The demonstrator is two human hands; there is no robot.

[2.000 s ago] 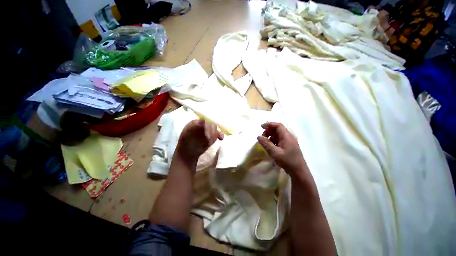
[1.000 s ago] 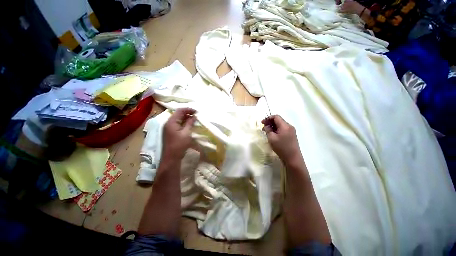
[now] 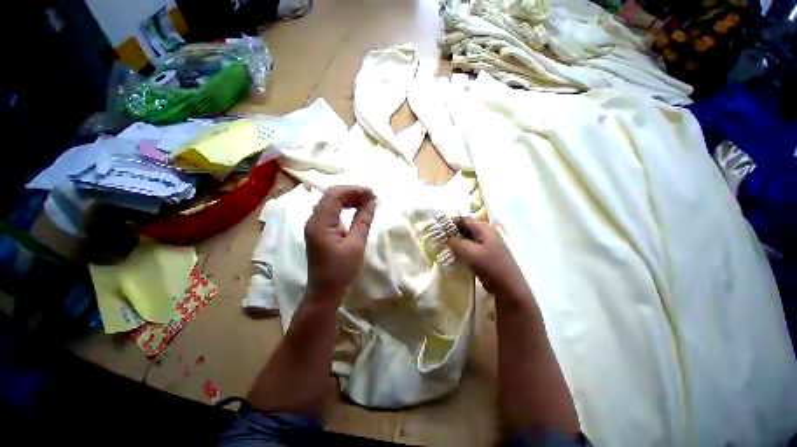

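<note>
A cream garment (image 3: 398, 279) lies bunched on the table in front of me. Its ruched, gathered band (image 3: 440, 237) is raised at my right hand (image 3: 485, 255), whose thumb and fingers are closed on it. A small dark thing shows at the right fingertips, too small to tell what it is. My left hand (image 3: 336, 243) is above the garment's left part, thumb and index finger curled together in a ring. Whether anything thin is pinched there cannot be told. A curved facing edge hangs open at the garment's lower right.
Large smooth cream layers (image 3: 612, 236) lie right, a cream garment pile (image 3: 542, 44) behind. Cream strips (image 3: 376, 87) loop beyond my hands. At left are a red tray (image 3: 218, 214) with papers, yellow paper (image 3: 149, 284), a red-patterned scrap (image 3: 179, 314) and a green basket in plastic (image 3: 197, 92).
My hands were apart above the garment; my right hand has since closed on the gathered band. My left hand has moved slightly right, and the garment's folds have shifted.
</note>
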